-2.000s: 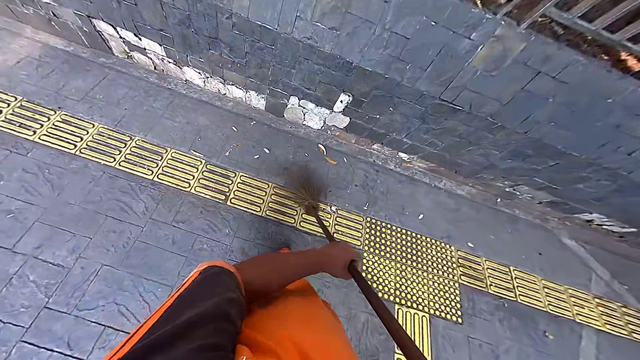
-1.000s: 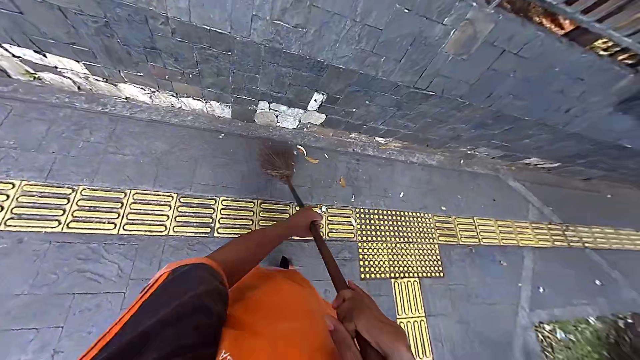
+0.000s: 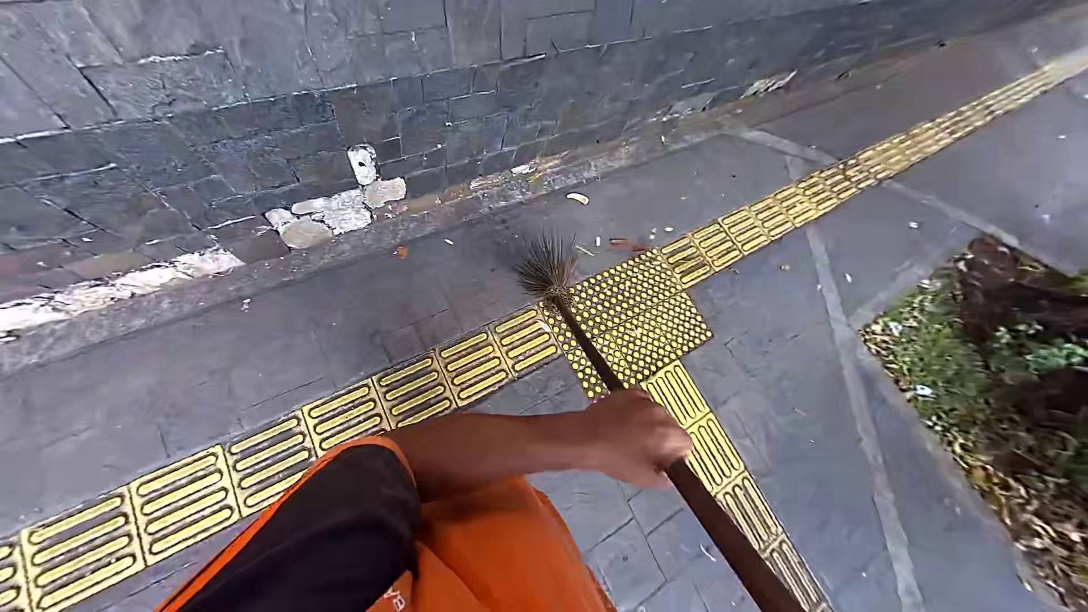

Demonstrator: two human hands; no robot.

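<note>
My left hand (image 3: pixel 639 437) is closed around the dark handle of a stick broom (image 3: pixel 722 531), partway up its length. The handle runs from the bottom right up to the broom's fanned bristles (image 3: pixel 546 270), which are by the edge of the yellow dotted tactile paving (image 3: pixel 637 314). Beyond the bristles lie a pale curled scrap (image 3: pixel 577 198), a reddish-brown leaf piece (image 3: pixel 627 245) and small bits of litter on the grey pavement. My right hand is out of view, and the handle's upper end leaves the frame at the bottom.
A grey stone-clad wall (image 3: pixel 280 144) with broken pale patches runs along the far side. Yellow ribbed tactile strips (image 3: pixel 340 416) cross the pavement. At the right is a planting bed (image 3: pixel 1003 365) with low greenery and dry leaves.
The view has swung to the right, bringing in more of the planting bed. One second ago my right hand was on the handle too; now it is out of view. The bristles are now beside the dotted paving.
</note>
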